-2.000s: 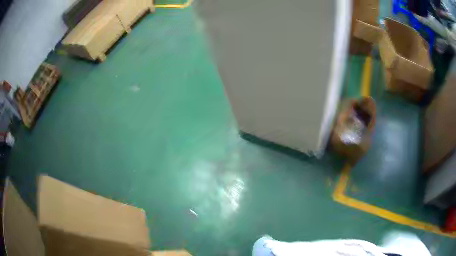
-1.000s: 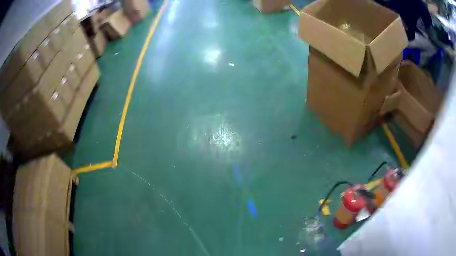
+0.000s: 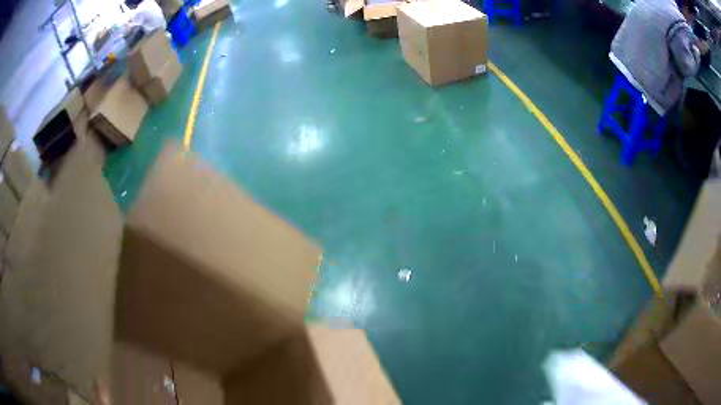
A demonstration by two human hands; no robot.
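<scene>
A large open brown carton (image 3: pixel 213 261) fills the lower left, close to me and blurred, with its flaps spread and its inside partly showing. A small blurred pinkish patch at the bottom edge, beside this carton, may be a fingertip of my left hand; it is too small and cut off to be sure, and any grip is hidden. My right hand is not in view. A blurred white shape (image 3: pixel 589 380), perhaps my sleeve, shows at the bottom right edge.
Green floor (image 3: pixel 379 198) runs between yellow lines. A closed carton (image 3: pixel 444 43) stands ahead. More cartons (image 3: pixel 118 109) line the left, others (image 3: pixel 696 348) lie lower right. A person in grey (image 3: pixel 652 51) sits on a blue stool (image 3: pixel 632 119) at right. White scraps (image 3: pixel 405 275) dot the floor.
The view has moved along the floor. The fire extinguishers and the tall open carton at right have left it. The open carton now fills the lower left, and the seated person shows at right.
</scene>
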